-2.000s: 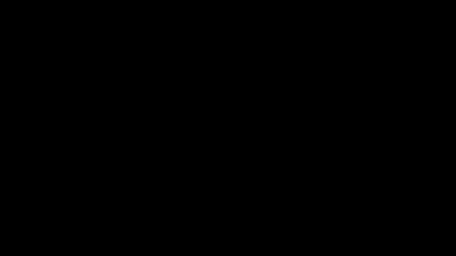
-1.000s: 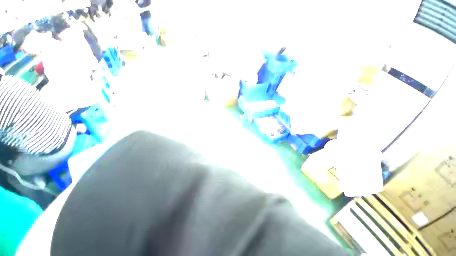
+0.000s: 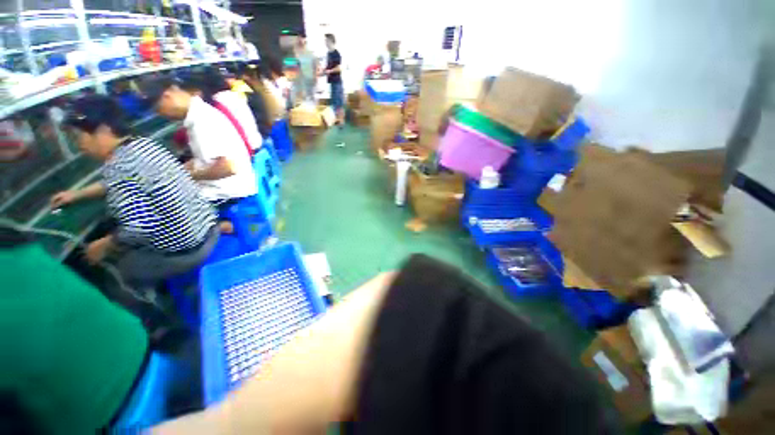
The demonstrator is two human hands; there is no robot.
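Observation:
A blue parts tote [image 3: 302,263] lies left of centre, in front of me, with its raised rim showing. Tight rows of small silver-white square units [image 3: 263,310] fill it. A bare forearm in a short black sleeve reaches from the bottom right across the tote's lower right corner and hides part of it. The forearm is blurred and runs out at the bottom edge, so its hand is out of the picture. My other hand is not in view either.
Seated workers line the left, a person in green [image 3: 68,340] nearest, one in stripes [image 3: 161,195] beyond. Green floor aisle [image 3: 340,195] in the middle. Stacked blue totes [image 3: 510,204], a pink tub [image 3: 473,151] and brown cartons [image 3: 616,217] stand right. A white bag [image 3: 680,357] lies lower right.
The picture was black, then overexposed, and now shows normal light. The view has levelled and swung, bringing the tote into sight. The dark sleeve has moved right, and the bare forearm now shows.

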